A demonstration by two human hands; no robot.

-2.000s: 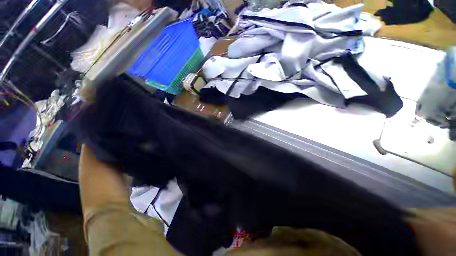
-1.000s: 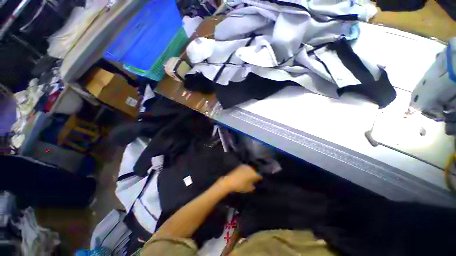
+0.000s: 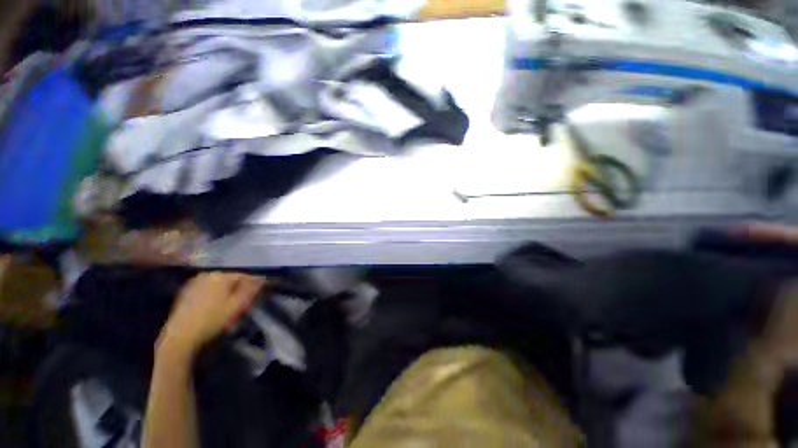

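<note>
My left hand (image 3: 210, 304) is blurred, with its fingers curled over black and grey cloth just below the table's front edge; I cannot tell if it grips any. Black fabric (image 3: 647, 293) lies below the table edge at the right. Part of my right hand (image 3: 770, 233) shows blurred at the right rim, by dark cloth at the table edge; its grip cannot be made out. The light grey garment pieces (image 3: 271, 87) with black strips lie heaped on the table at the left of the sewing machine (image 3: 665, 61).
Scissors (image 3: 604, 185) with yellow and green handles lie on the white table (image 3: 394, 188), below the machine head. A blue basket (image 3: 39, 149) and green basket (image 3: 86, 166) stand at the far left. More cloth (image 3: 92, 407) hangs low left. My knee or lap shows at bottom centre.
The view has swung right, bringing the machine and scissors into sight. The black fabric first stretched across the front is now below the table edge, and my left hand is by that edge.
</note>
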